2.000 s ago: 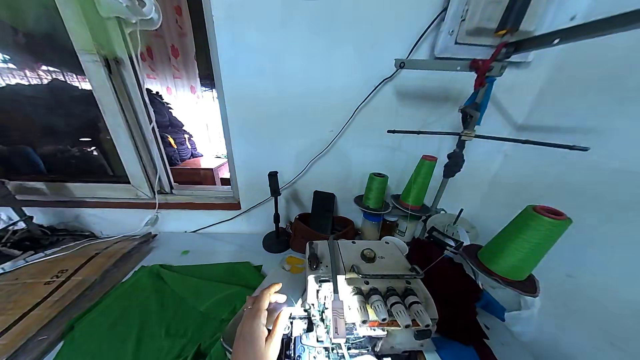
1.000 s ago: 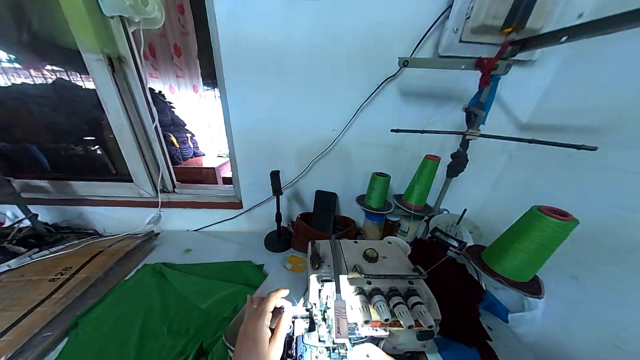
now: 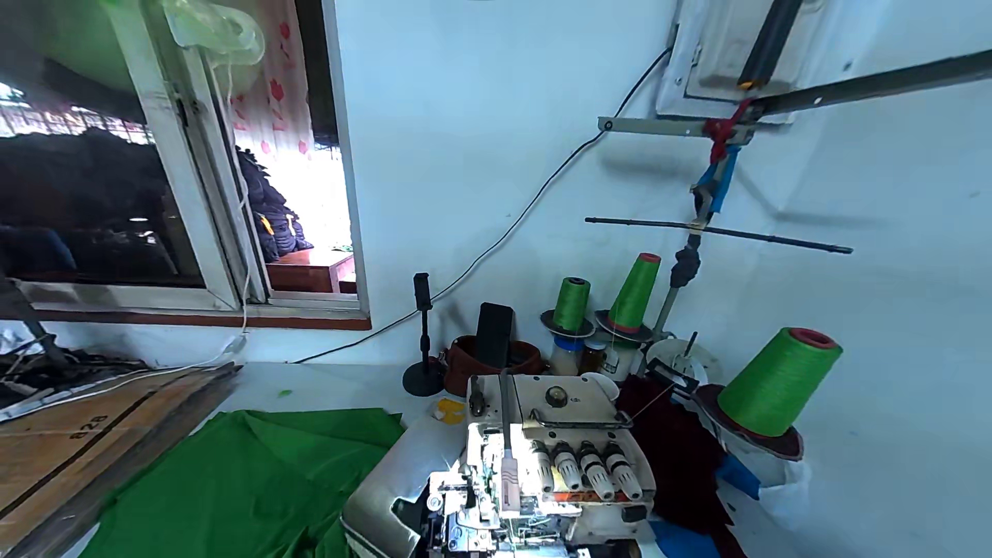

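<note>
Neither of my hands shows in the head view at this moment. An overlock sewing machine (image 3: 558, 457) stands at the bottom middle, its needle area brightly lit. Four white tension dials would be too fine to read, but several tension knobs (image 3: 593, 469) line its front. Green fabric (image 3: 248, 473) lies spread on the table to the left of the machine. Behind and to the right stand a large cone of green thread (image 3: 777, 381), a second green cone (image 3: 635, 291) and a smaller green spool (image 3: 572, 304). Dark red cloth (image 3: 674, 449) lies against the machine's right side.
A brown container (image 3: 459, 364) holding a black phone-like object (image 3: 494, 335) stands behind the machine, beside a small black stand (image 3: 424, 378). Cardboard (image 3: 85, 434) lies at the left. A metal thread stand (image 3: 686, 267) rises at the right, and a window (image 3: 194, 194) is at upper left.
The left hand, at the machine's left side in both earlier frames, has gone from view. A bit of the other hand, perhaps, at the bottom edge earlier, no longer shows.
</note>
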